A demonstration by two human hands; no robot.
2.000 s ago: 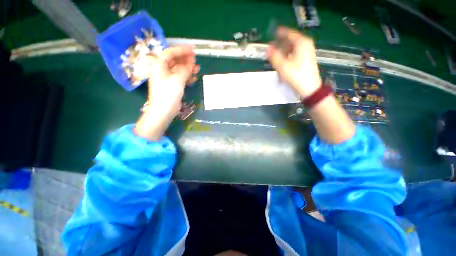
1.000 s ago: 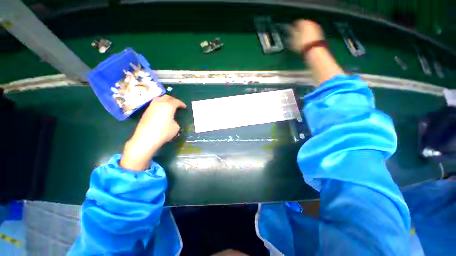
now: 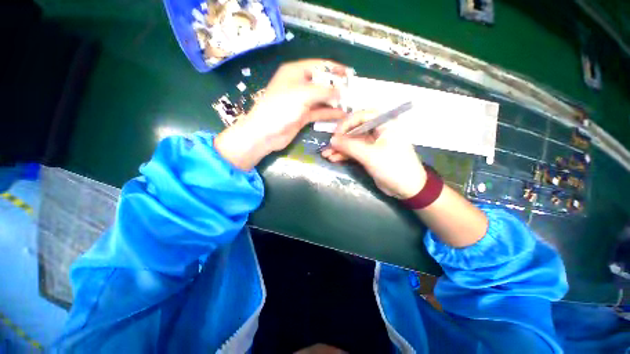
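Note:
My left hand (image 3: pixel 293 100) is over the left end of the long white sheet (image 3: pixel 442 119), its fingers curled around a small grey-white piece (image 3: pixel 338 75), which looks like a circuit board and is partly hidden. My right hand (image 3: pixel 366 148), with a dark red wristband, holds slim silver tweezers (image 3: pixel 383 119); their rear end points up and to the right over the sheet. The tips are at the fingers, too blurred to make out. The two hands are close together. I cannot tell if the tweezers hold anything.
A blue bin (image 3: pixel 186 34) with white and tan scraps stands at the upper left. Patterned boards (image 3: pixel 226 109) lie left of my left hand. A clear tray (image 3: pixel 508 197) with small black-gold parts is at the right. Grey fixtures (image 3: pixel 476 10) sit beyond the pale rail (image 3: pixel 387 43).
My right hand has come back from beyond the rail and now holds tweezers near my left hand. My left hand has moved from beside the bin onto the sheet, with a piece in it. The view has shifted.

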